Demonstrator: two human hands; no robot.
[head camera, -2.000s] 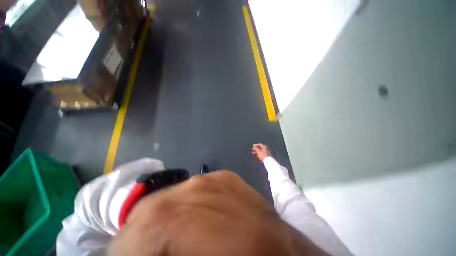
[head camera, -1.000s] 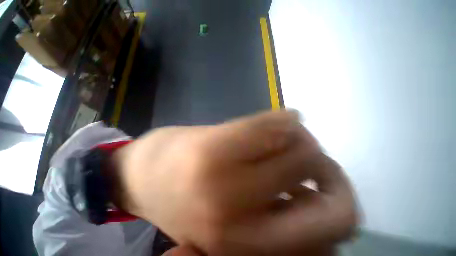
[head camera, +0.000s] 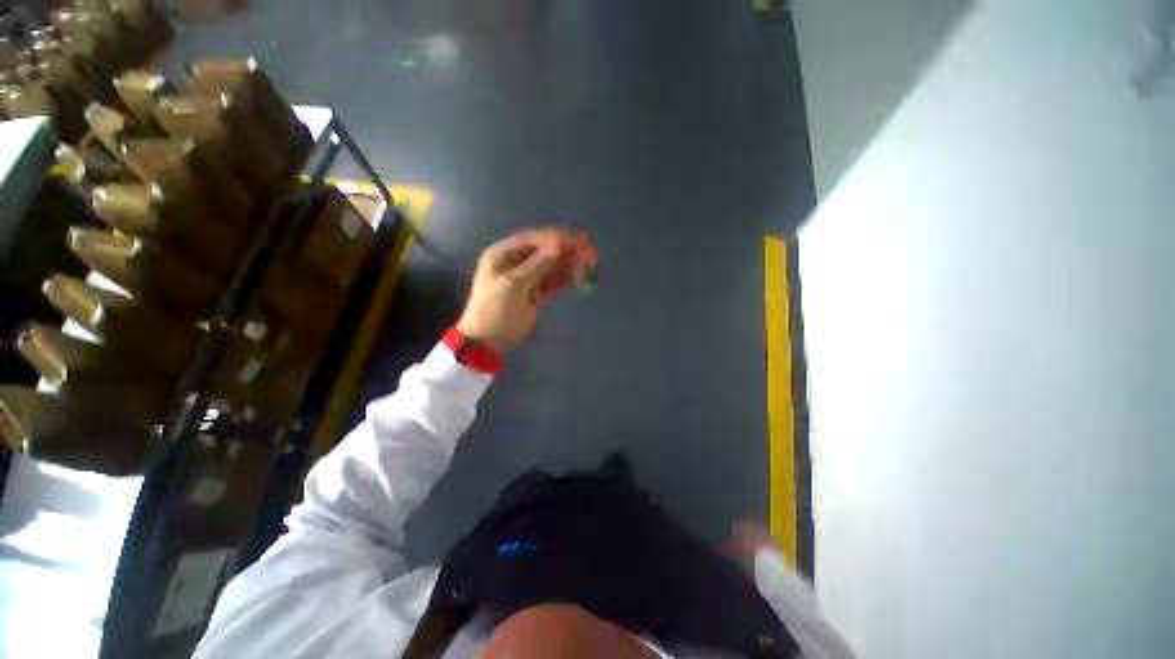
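My left hand (head camera: 515, 290), with a red wristband (head camera: 473, 350), is stretched out over the floor at the centre, fingers curled. A small green and dark spot (head camera: 589, 281) shows at its fingertips; I cannot tell if it is held or lies on the floor behind. My right hand (head camera: 745, 538) is low at the right by the dark apron (head camera: 580, 554), small and blurred, its fingers unclear. No work piece can be made out in either hand.
Many brown bags or cartons (head camera: 232, 129) stand in rows on a dark-framed rack or cart at the left. Yellow lines (head camera: 780, 399) edge the dark grey aisle (head camera: 644, 155). A white wall or panel (head camera: 1005, 322) fills the right side.
My left hand has moved away from the camera to over the aisle. My right hand shows low again, after being out of sight one second ago. The rows of brown items at the left show more fully.
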